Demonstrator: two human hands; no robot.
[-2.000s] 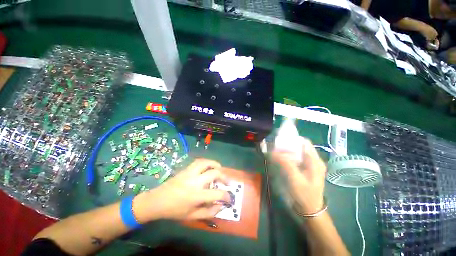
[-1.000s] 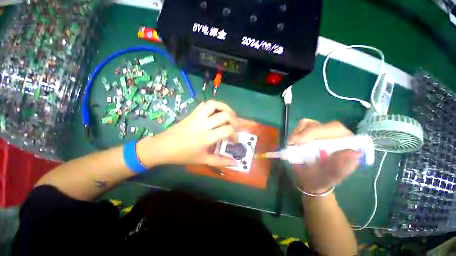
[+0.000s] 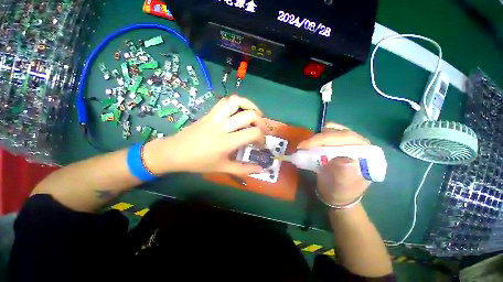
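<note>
The white jig (image 3: pixel 271 175) with black shapes and holes lies on the orange mat (image 3: pixel 284 190). A small dark part (image 3: pixel 261 157) sits in its middle. My left hand (image 3: pixel 212 137) rests over the jig's left side, with thumb and fingers at its edges; whether it pinches the jig or the part cannot be told. My right hand (image 3: pixel 342 176) holds a white glue bottle (image 3: pixel 336 160) lying sideways, its narrow yellowish tip pointing left, at the right edge of the dark part.
Green circuit boards (image 3: pixel 144 88) lie piled inside a blue cable (image 3: pixel 84 82). A black power box (image 3: pixel 276 49) stands behind, with red and black leads. A fan (image 3: pixel 438 142) stands right. Clear trays stand left (image 3: pixel 38 71) and right (image 3: pixel 474 193). A dark rod (image 3: pixel 323 113) passes under my right hand.
The bottle has swung from a blurred raised position to sideways, and its tip has moved left onto the part. My left hand stays at the jig. The view has tilted down and closer.
</note>
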